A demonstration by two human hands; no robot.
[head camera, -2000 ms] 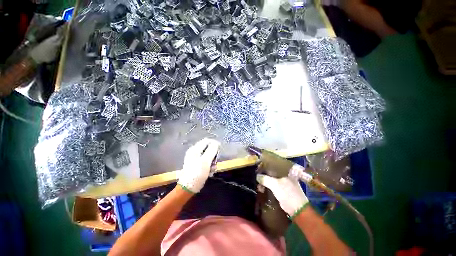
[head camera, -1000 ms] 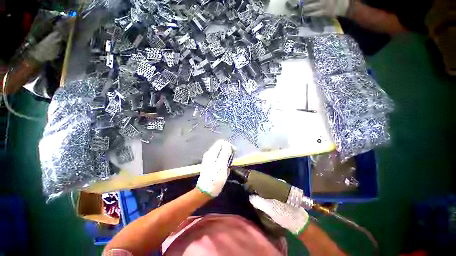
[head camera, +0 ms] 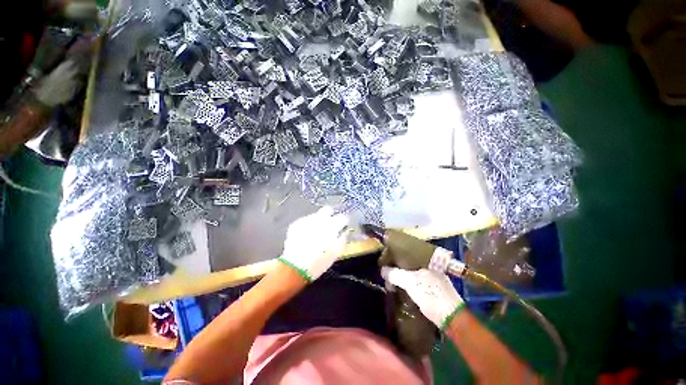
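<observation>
My gloved left hand point(head camera: 316, 239) is at the table's near edge, fingertips by the near end of the pile of thin screws point(head camera: 355, 174). Its fingers are bunched; I cannot tell what is in them. My gloved right hand point(head camera: 425, 292) holds the olive-brown air screwdriver point(head camera: 410, 250) over the near edge. The tool's dark nose points left toward my left hand, a little apart from it. A hose runs from its silver rear collar to the lower right. The large heap of metal brackets point(head camera: 241, 98) lies beyond the screws.
Clear bags of small silver pieces lie at left point(head camera: 94, 218) and right point(head camera: 523, 147). A dark T-shaped piece point(head camera: 453, 156) lies at right. Blue bins point(head camera: 553, 259) and a cardboard box point(head camera: 135, 325) are below the table. Another person's gloved hand point(head camera: 59, 83) shows at left, a forearm at upper right.
The tool's nose has moved from against my left hand, up and right over the table edge. My left hand has turned and reaches toward the screws. The other person's glove at upper right has gone from view.
</observation>
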